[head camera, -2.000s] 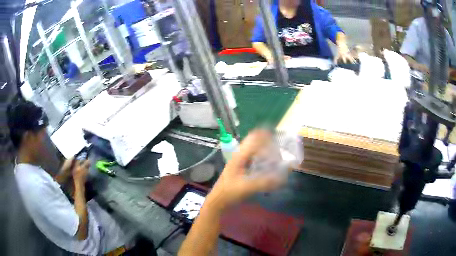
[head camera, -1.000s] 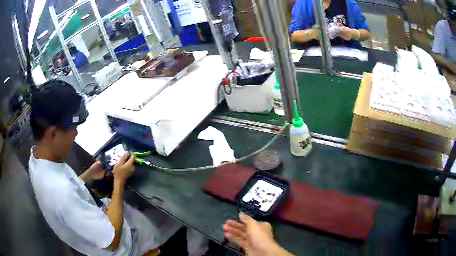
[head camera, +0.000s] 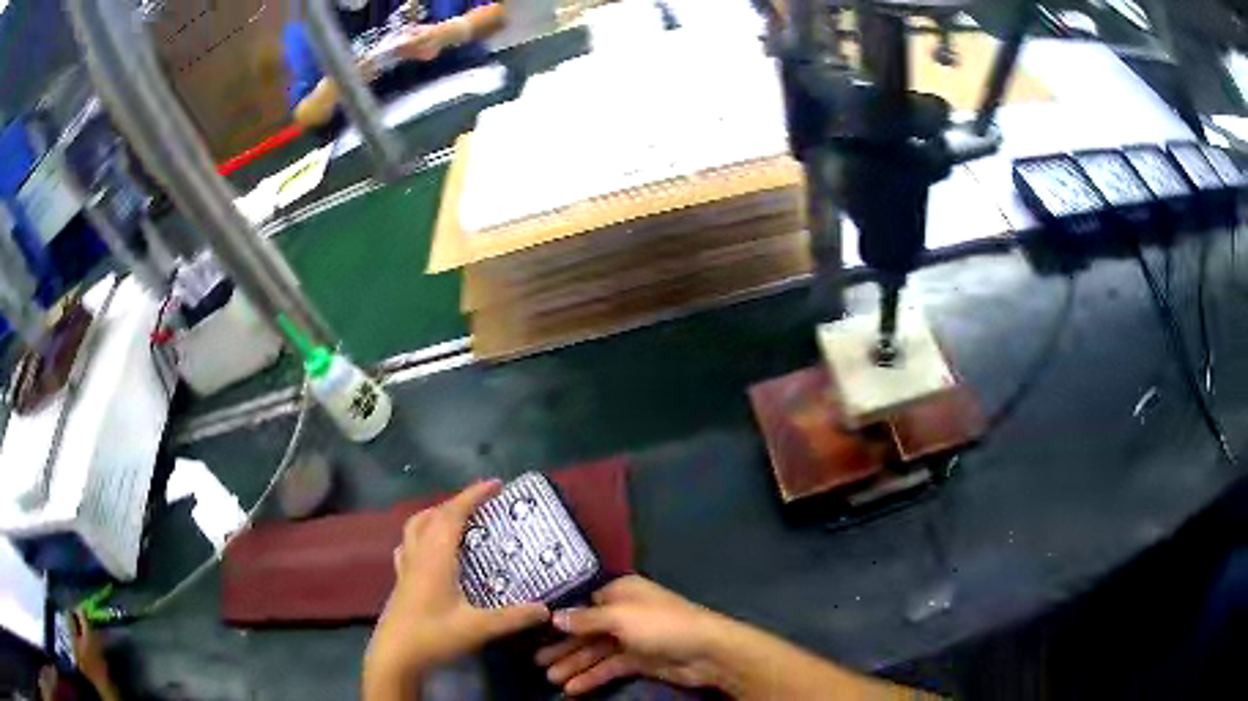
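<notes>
A square black-framed LED work light [head camera: 526, 548] is held up in front of me, its face showing ribs and several round optics. My left hand [head camera: 435, 596] grips its left side, fingers at the top left and thumb along the lower edge. My right hand [head camera: 641, 638] holds its lower right corner, thumb near the edge; its curled fingers partly hide what lies under the light. The reddish-brown board [head camera: 322, 568] lies behind and below the light and is partly covered by it.
The press [head camera: 890, 178] stands right, its cream pad [head camera: 887, 364] over reddish-brown blocks [head camera: 808, 436]. A row of lamps [head camera: 1120, 185] lies far right with trailing cables. Cardboard layers [head camera: 643, 253] stand behind. A green-nozzled bottle [head camera: 351, 397], dark round disc [head camera: 305, 485] and white tissue [head camera: 208, 504] are left.
The view has swung right, bringing the press and lamp row into sight. The work light, earlier lying on the board, is now lifted in both hands. The bottle and board appear further left.
</notes>
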